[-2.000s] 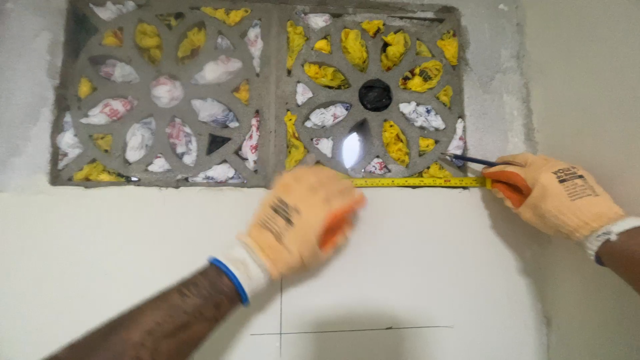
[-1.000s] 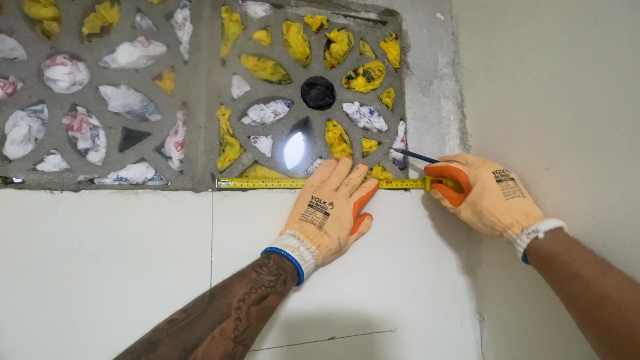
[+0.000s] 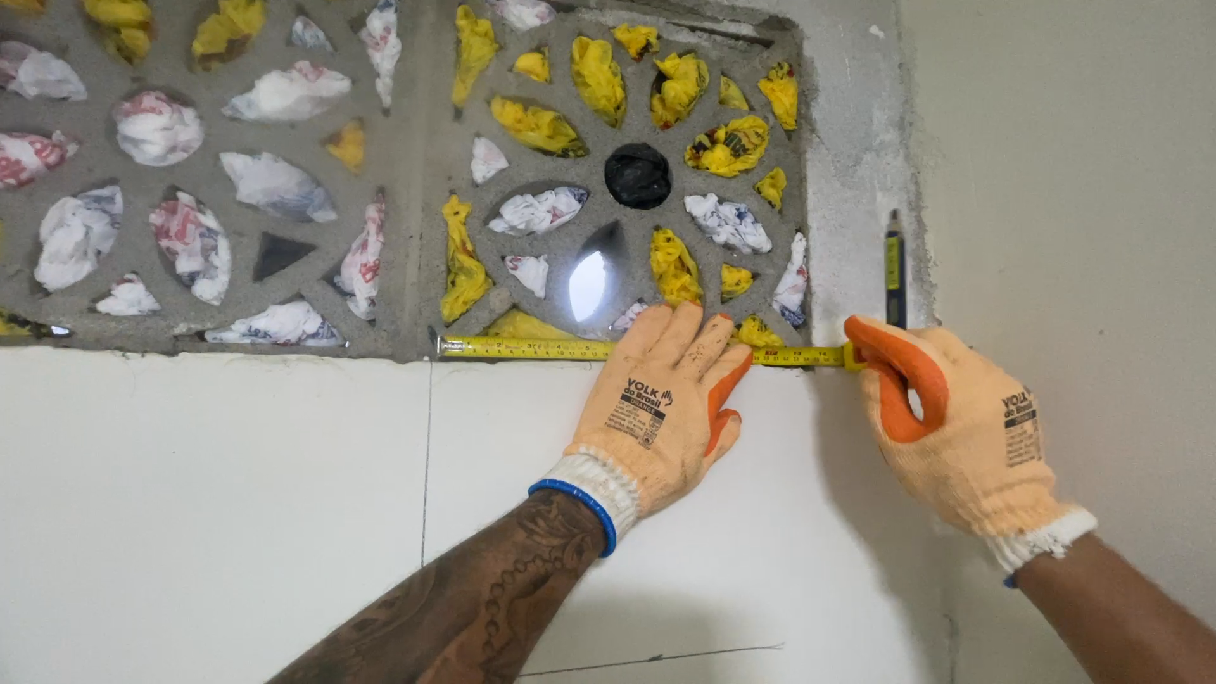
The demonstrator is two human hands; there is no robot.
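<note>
A yellow tape measure blade (image 3: 518,348) lies extended along the joint between the white tiles and the concrete breeze block (image 3: 560,85). My gloved left hand (image 3: 660,408) rests flat over the middle of the blade, fingers spread and pointing up. At the blade's right end, my gloved right hand (image 3: 950,418) grips the yellow end of the tape measure (image 3: 853,356) between thumb and finger. A dark pencil or marker with a yellow band (image 3: 895,271) points upward from the same hand. Crumpled plastic bags, such as a black one (image 3: 637,176), fill the block's openings.
Another breeze block (image 3: 199,85), stuffed with white and yellow bags, adjoins on the left. White wall tiles (image 3: 218,494) with a vertical joint lie below; a dark line (image 3: 655,657) runs near the bottom. A rough grey mortar strip (image 3: 855,171) and the plain side wall (image 3: 1064,190) stand to the right.
The pencil or marker in my right hand has swung from pointing left across the block to pointing upward. My left hand, blurred above the blade's left part earlier, now rests on its middle.
</note>
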